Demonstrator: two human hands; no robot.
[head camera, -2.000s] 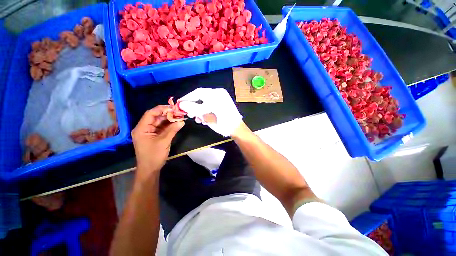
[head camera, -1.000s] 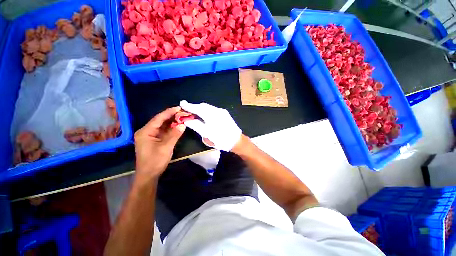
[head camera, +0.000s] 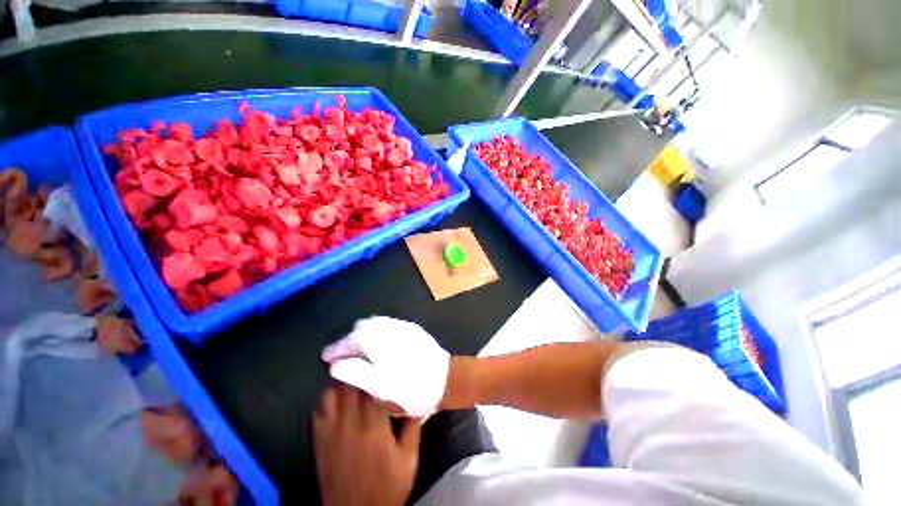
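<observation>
My right hand (head camera: 395, 366), in a white glove, is over the dark bench in front of the centre bin. A pinkish tip shows at its fingers; whether it is bare skin or a red part is unclear. My left hand (head camera: 364, 450), bare, is just below it, its fingertips against the glove. Any part between the hands is hidden. Red moulded parts (head camera: 262, 193) fill the centre bin (head camera: 326, 265). Brown parts (head camera: 119, 334) lie in the left bin, cut off by the picture's edge. A green cup (head camera: 454, 255) stands on a cardboard pad (head camera: 433, 274).
The right bin (head camera: 541, 249) holds mixed red and brown assemblies (head camera: 553, 208). Stacked blue crates (head camera: 726, 341) stand at the right. A dark green conveyor belt (head camera: 198, 64) runs behind the bins. A yellow object (head camera: 672, 166) is farther back, with windows at the right.
The view has swung up and to the right, showing more of the room. The red part seen between my hands earlier is no longer clearly visible; my hands are now closer together.
</observation>
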